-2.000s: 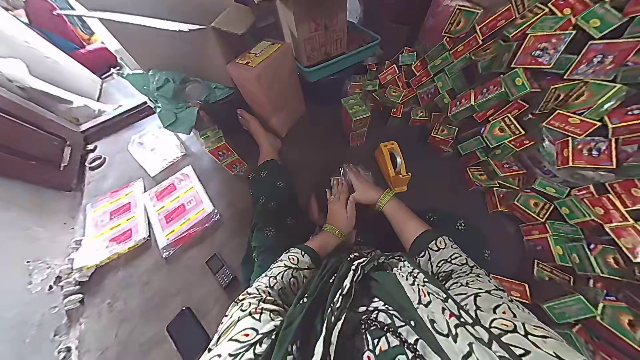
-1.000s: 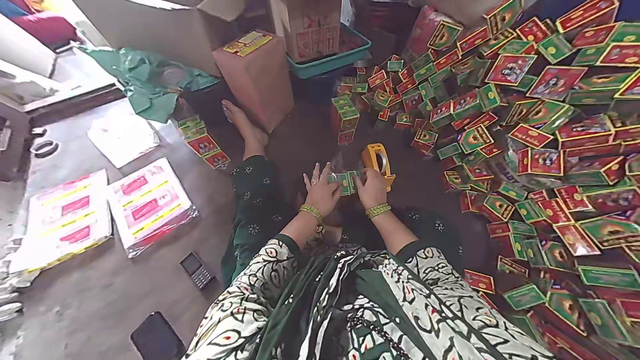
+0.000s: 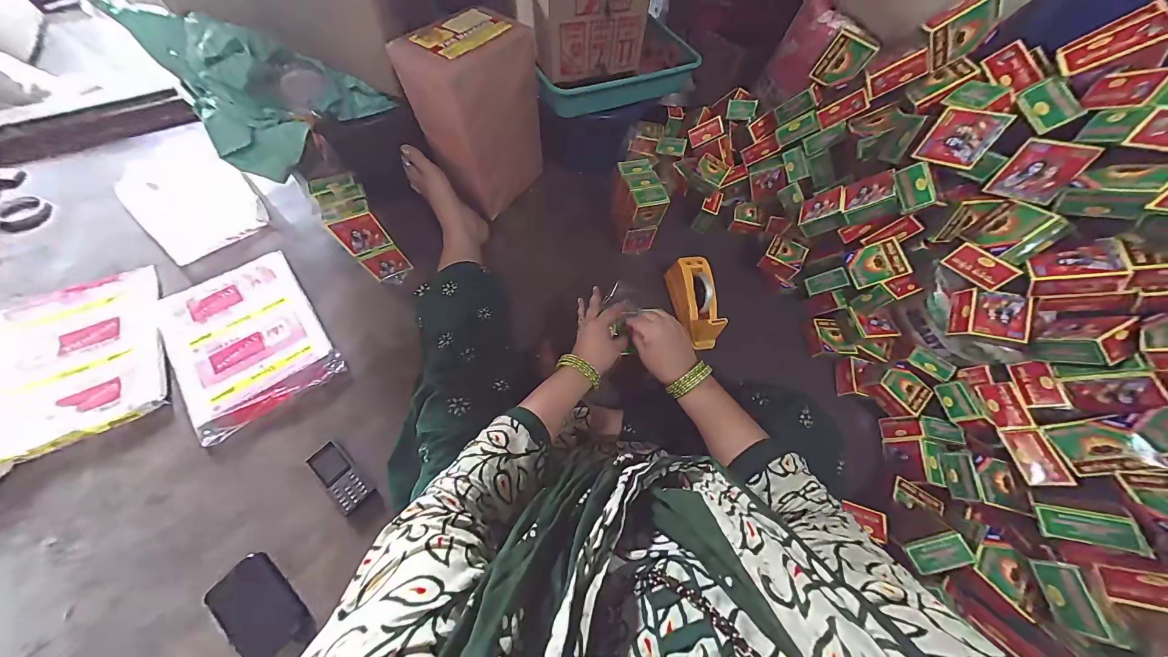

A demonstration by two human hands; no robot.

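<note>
My left hand [image 3: 598,336] and my right hand [image 3: 661,343] meet above the floor between my legs. Between them is a small green box [image 3: 622,330], mostly hidden by the fingers, with some clear plastic film [image 3: 620,294] showing above it. My left hand grips the box with some fingers spread; the right hand's fingers are on its other side. Just right of the right hand stands a yellow tape dispenser [image 3: 697,303] with a roll in it. Beyond the hands, a stack of small red and green boxes [image 3: 641,206] is on the floor.
A big heap of red and green boxes [image 3: 990,401] spreads along the right. A tall brown carton [image 3: 474,114] and a teal tray [image 3: 623,95] stand ahead. On the left lie printed plastic-wrapped packs [image 3: 246,342], a keypad phone [image 3: 341,477], a dark smartphone [image 3: 259,606] and more boxes [image 3: 362,234].
Two seconds ago the hands were together with no green box visible; one second ago they held it stretched between them. Now the hands are closer together and cover most of it.
</note>
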